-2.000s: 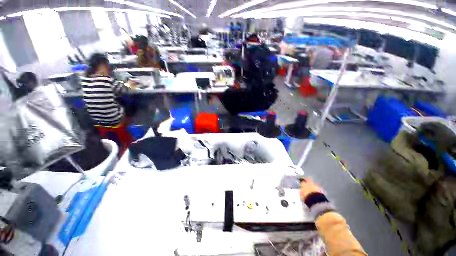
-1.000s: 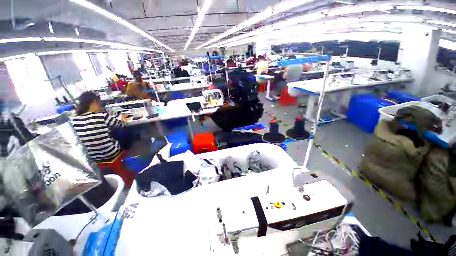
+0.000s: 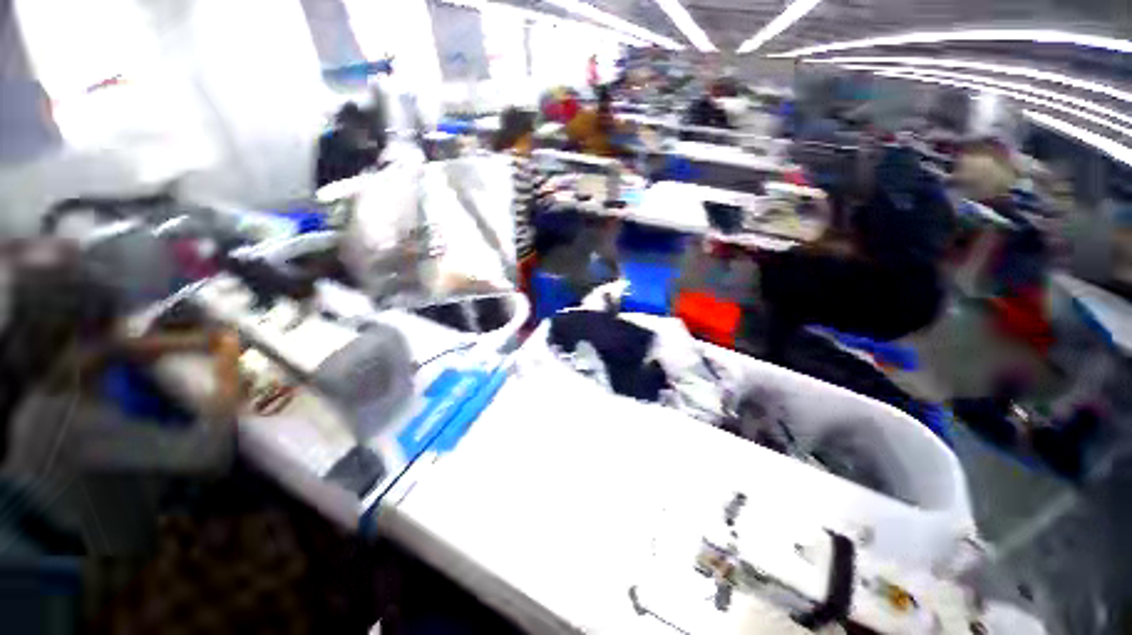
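Note:
Neither of my hands is in the picture. The white sewing machine (image 3: 795, 573) lies nearest in front of me at the lower right, cut off by the bottom edge and blurred. A black band (image 3: 839, 578) crosses its arm, and a small yellow part (image 3: 896, 597) shows beside the band. The white machine table (image 3: 546, 502) stretches to the left of it. Behind the table, a white trough (image 3: 925, 465) holds dark and grey-white fabric (image 3: 617, 352).
A blue strip (image 3: 449, 409) lies at the table's left end, beside a grey machine part (image 3: 360, 378). A blurred person (image 3: 75, 372) sits at a station on the left. Other workers, a red bin (image 3: 708, 318) and blue bins stand behind the trough.
The view has swung left, so the machine sits lower right and the left neighbour's station shows. My hand, seen at the machine's right end two seconds ago, is out of the picture.

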